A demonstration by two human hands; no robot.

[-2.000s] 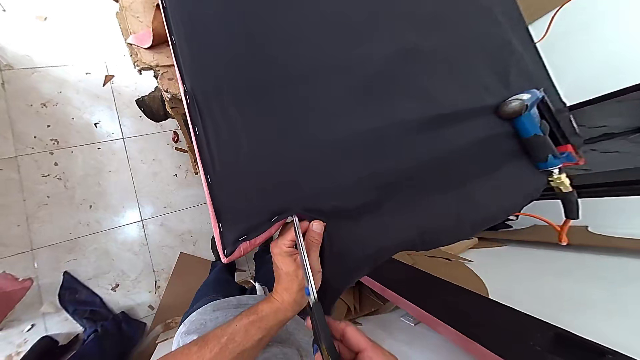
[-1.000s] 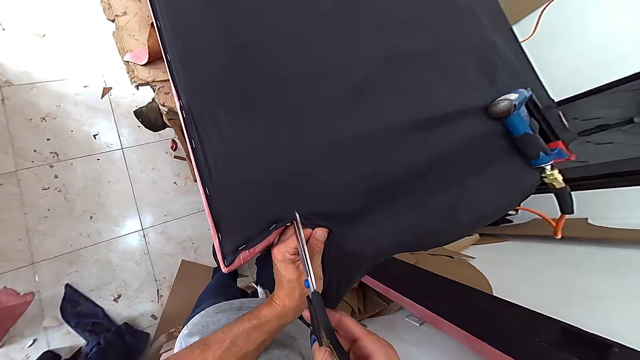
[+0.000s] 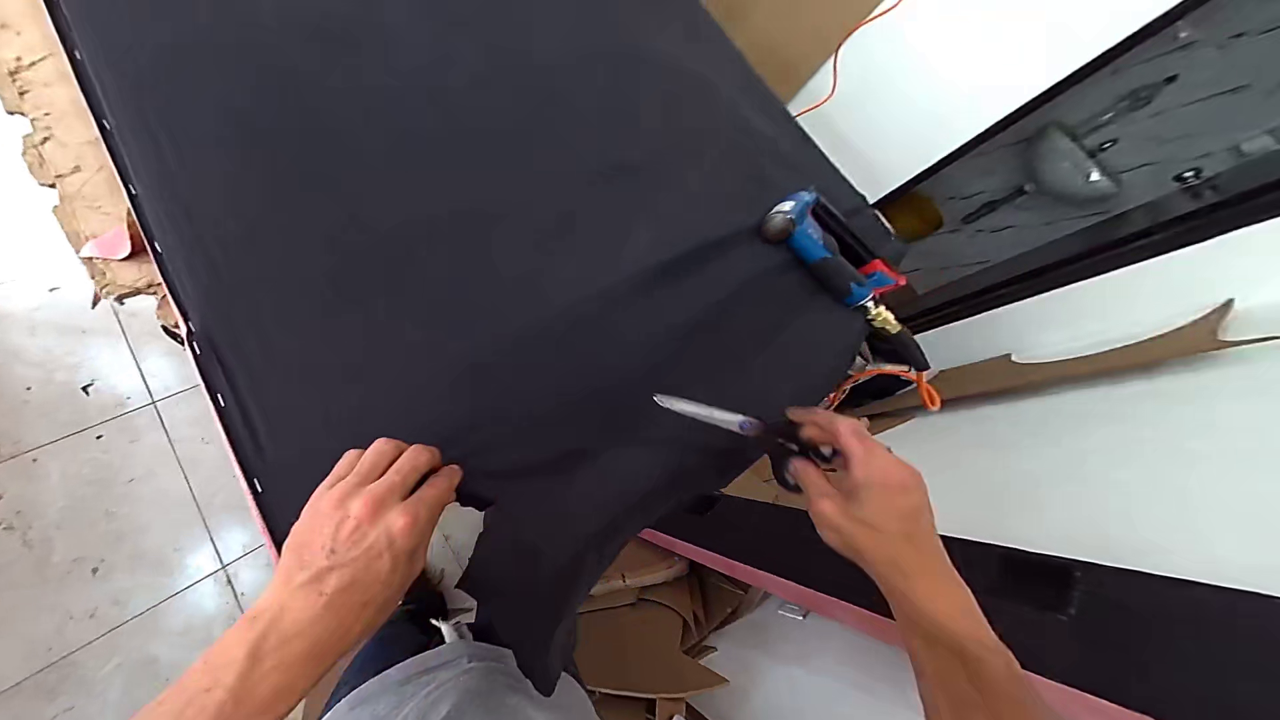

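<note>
Black fabric (image 3: pixel 430 250) covers a large flat piece, with staples along its left edge beside a pink border. My left hand (image 3: pixel 370 520) rests at the near edge, its fingertips pinching or pressing the fabric there. A loose flap of the fabric (image 3: pixel 540 570) hangs down just right of that hand. My right hand (image 3: pixel 870 490) holds black-handled scissors (image 3: pixel 710 412) over the right part of the cloth, blades pointing left and looking closed. On the fabric's right side lies a blue pneumatic staple gun (image 3: pixel 825 250), joined to an orange hose by a brass fitting.
Torn cardboard (image 3: pixel 80 180) shows past the left edge above a tiled floor (image 3: pixel 90 510). Cut cardboard pieces (image 3: pixel 640 640) lie below the flap. A long black panel with a pink edge (image 3: pixel 780 590) runs at the lower right. The orange hose (image 3: pixel 838 60) also appears at the top.
The scissors, earlier upright at the near edge beside my left hand, have moved right with my right hand. My left hand now lies palm down on the edge. The view has shifted closer.
</note>
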